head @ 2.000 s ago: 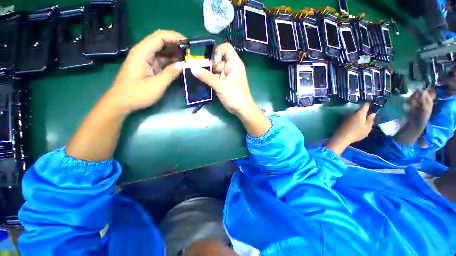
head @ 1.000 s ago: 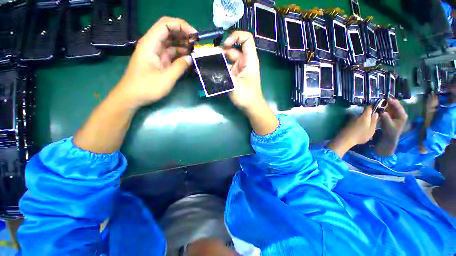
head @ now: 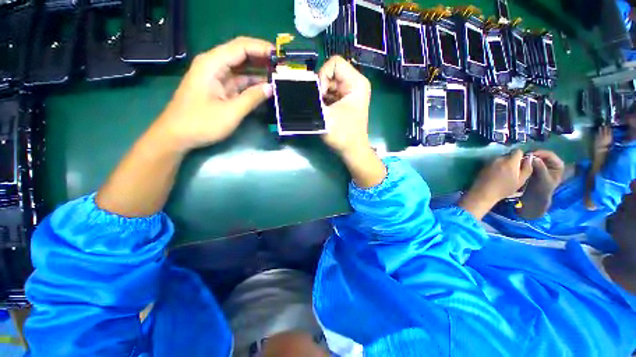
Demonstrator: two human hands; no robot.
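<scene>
An LCD screen module [head: 300, 104], dark with a white border, faces up above the green bench. A yellow-orange flex cable [head: 284, 42] sticks up at its top left. A short dark bar [head: 298, 58] lies across the screen's top end. My left hand [head: 222, 97] holds the unit's left side by the top corner, thumb at the edge. My right hand [head: 346, 101] holds its right side, fingers bent. Any housing behind the screen is mostly hidden.
Black housings [head: 104, 42] lie at the upper left, with a shiny black tray [head: 17, 174] below. A white cup [head: 315, 14] stands beyond my hands. Rows of screen-fitted phones [head: 411, 43] overlap at the right. A neighbour's hands [head: 502, 178] work at the right.
The screen has gone from being covered by my fingers, through a tilt, to nearly straight and fully visible. The flex cable now stands up above the bar. The neighbour's hands have come together.
</scene>
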